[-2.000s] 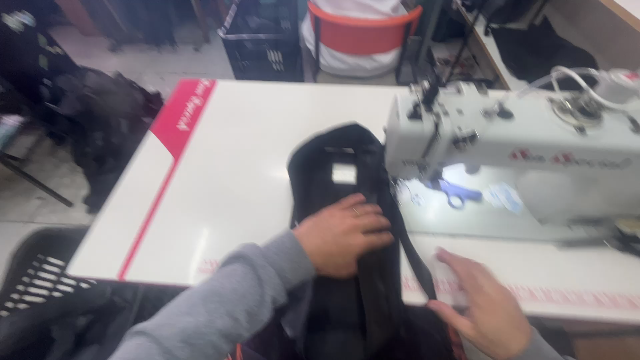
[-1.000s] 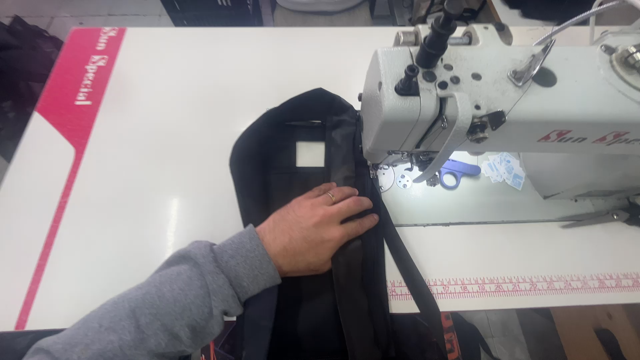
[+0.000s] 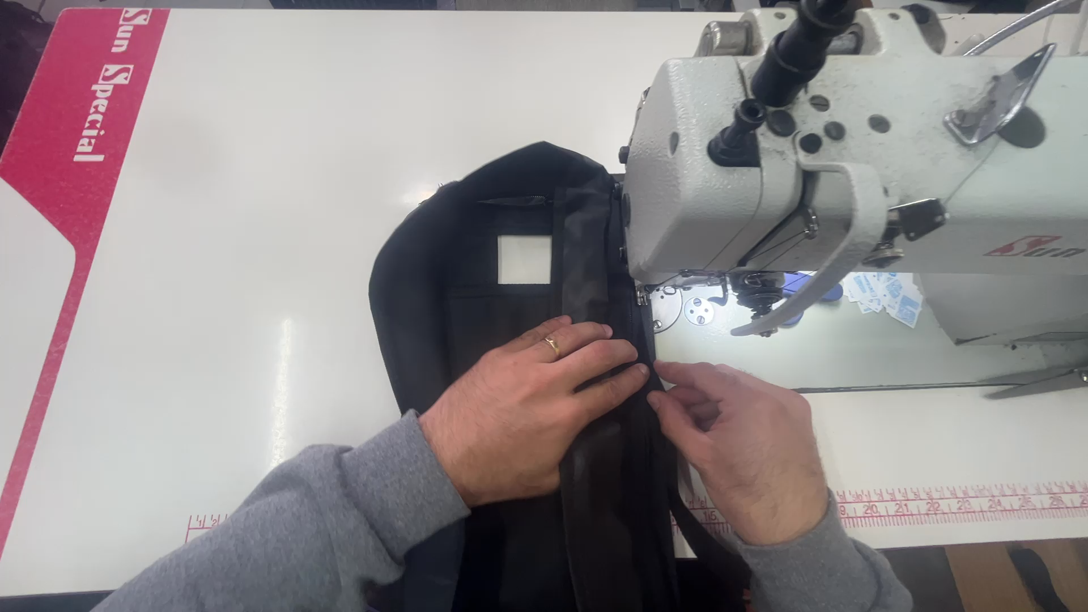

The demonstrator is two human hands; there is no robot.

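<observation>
A black fabric bag piece with a small white patch lies on the white sewing table, its right edge beside the head of an industrial sewing machine. My left hand rests flat on the fabric, fingers spread over a black strip, with a ring on one finger. At the right edge of the piece, just below the machine head, my right hand pinches the fabric edge between thumb and forefinger. A loose black strap hangs below that hand.
Under the machine arm lie a blue-handled tool and several small printed labels. Metal scissors lie at the right. A red measuring scale runs along the table's front edge.
My right hand, out of view one second ago, has come to the fabric edge and pinches it. My left hand stays on the fabric. The view has moved closer to the table since two seconds ago.
</observation>
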